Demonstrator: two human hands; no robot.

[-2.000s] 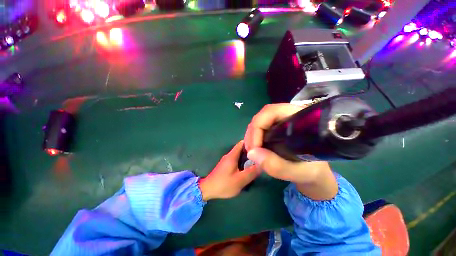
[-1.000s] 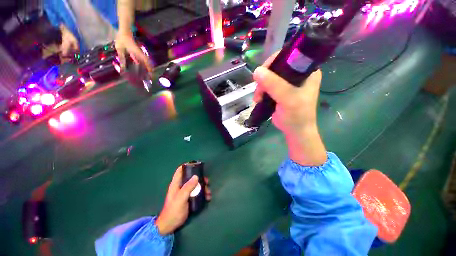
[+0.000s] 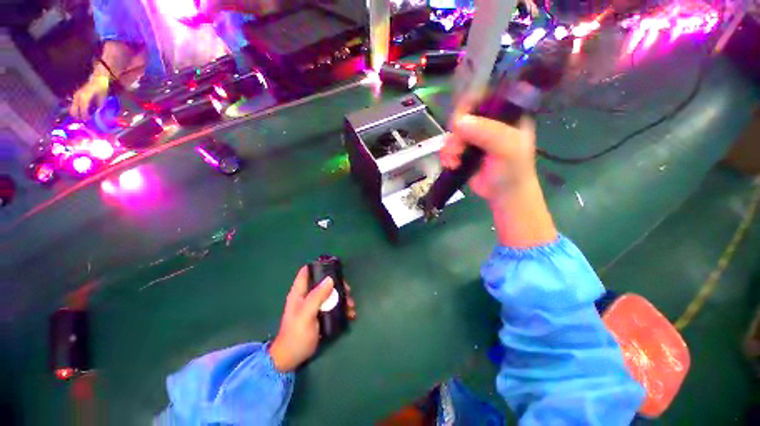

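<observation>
My left hand (image 3: 298, 323) holds a black cylindrical light unit (image 3: 328, 293) upright over the green bench, with a white disc (image 3: 330, 300) on its side. My right hand (image 3: 497, 158) grips the electric screwdriver (image 3: 459, 176), a thick black cylinder blurred at its upper end. The screwdriver slants down to the left, its tip at the pale ledge of the screw feeder (image 3: 405, 158). The feeder has dark sides, a silver-white front and an open top. Whether a screw is on the tip is too small to tell.
A light unit with a red glow (image 3: 69, 343) stands at left; another, glowing purple (image 3: 219, 157), lies farther back. Glowing units and a dark tray (image 3: 308, 33) are at the far side. A person's hand (image 3: 88, 96) is opposite. A black cable (image 3: 621, 147) curves right; a red-orange stool (image 3: 647, 354) is below.
Over two seconds, my right hand has brought the screwdriver from the held unit to the feeder. Since one second ago, the tip has shifted slightly at the ledge and a unit beyond has moved.
</observation>
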